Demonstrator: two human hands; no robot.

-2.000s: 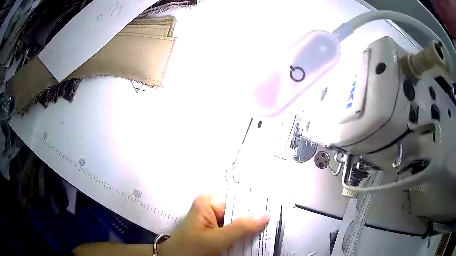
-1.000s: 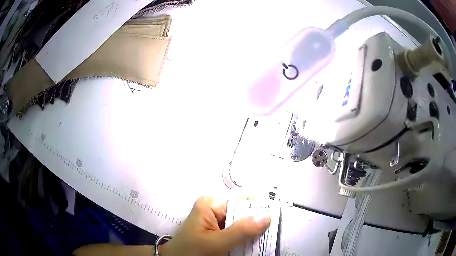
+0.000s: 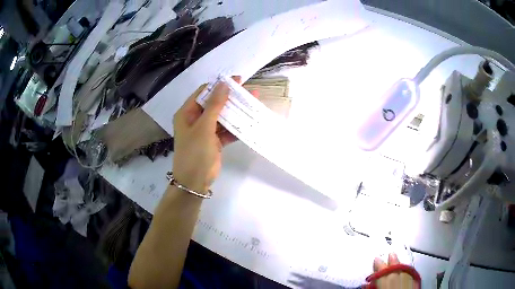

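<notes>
My left hand [image 3: 197, 132] is raised left of centre, its fingers closed on one end of a narrow white strip [image 3: 240, 115] with dark lines along it. The strip slants down to the right and its far part fades into glare. My right hand [image 3: 392, 277] is cut off by the bottom edge at lower right. A red loop [image 3: 419, 273], which looks like a scissors handle, lies around its fingers; no blades can be made out.
The sewing machine head [image 3: 452, 127] and pink-white lamp [image 3: 389, 114] are at right. A white sheet [image 3: 186, 84] lies over beige pieces [image 3: 132, 132] at upper left. Dark fabric [image 3: 169, 56] and offcuts are behind. The ruler-marked white table edge [image 3: 254, 242] runs below.
The view has shifted left. My left hand has lifted and moved up and left with the strip. My right hand with the red loop has come into view at the bottom.
</notes>
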